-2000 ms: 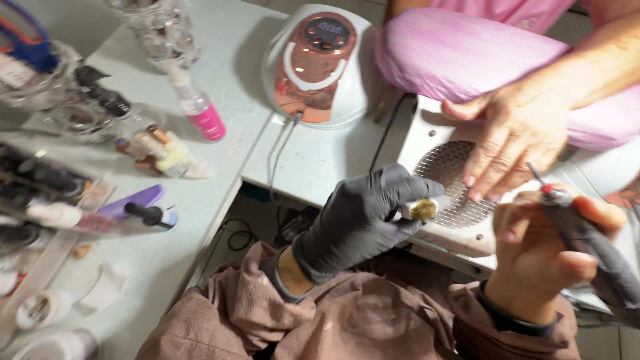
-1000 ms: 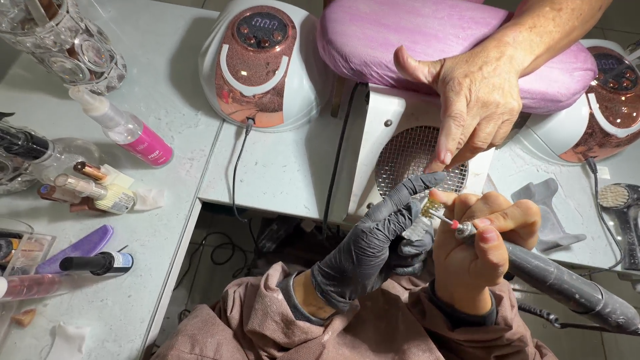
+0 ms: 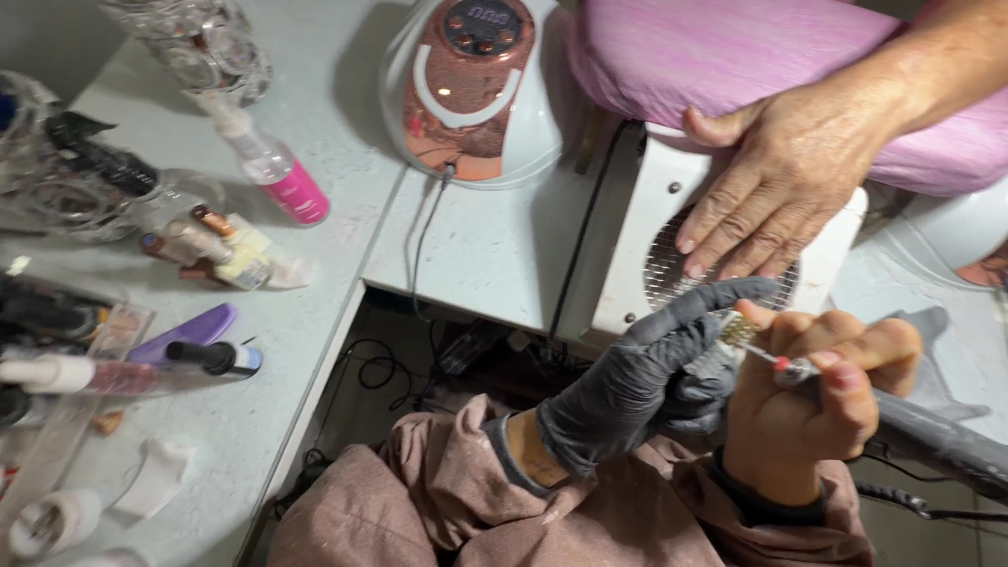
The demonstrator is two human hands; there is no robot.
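Observation:
My left hand [image 3: 646, 374], in a black glove, grips a small brush with gold-coloured bristles [image 3: 736, 329] and a whitish body, mostly hidden by the fingers. My bare right hand [image 3: 815, 386] is closed around an electric nail drill handpiece [image 3: 929, 437]. The drill's thin bit with a red band [image 3: 780, 363] reaches the bristles. Just beyond, another person's hand [image 3: 787, 173] lies palm down with its fingertips over the round metal grille [image 3: 669, 264] of a white nail dust collector [image 3: 630, 236].
A pink-covered armrest [image 3: 724, 55] supports the person's forearm. A white and copper nail lamp [image 3: 465, 87] stands behind. On the left are a pink-labelled spray bottle [image 3: 291, 185], small bottles [image 3: 236, 260] and a purple file [image 3: 185, 331]. A grey glove [image 3: 929, 346] lies at right.
Two seconds ago the drill was apart from the brush; since then my hands have come together and its bit meets the bristles. The other person's hand remains over the dust collector.

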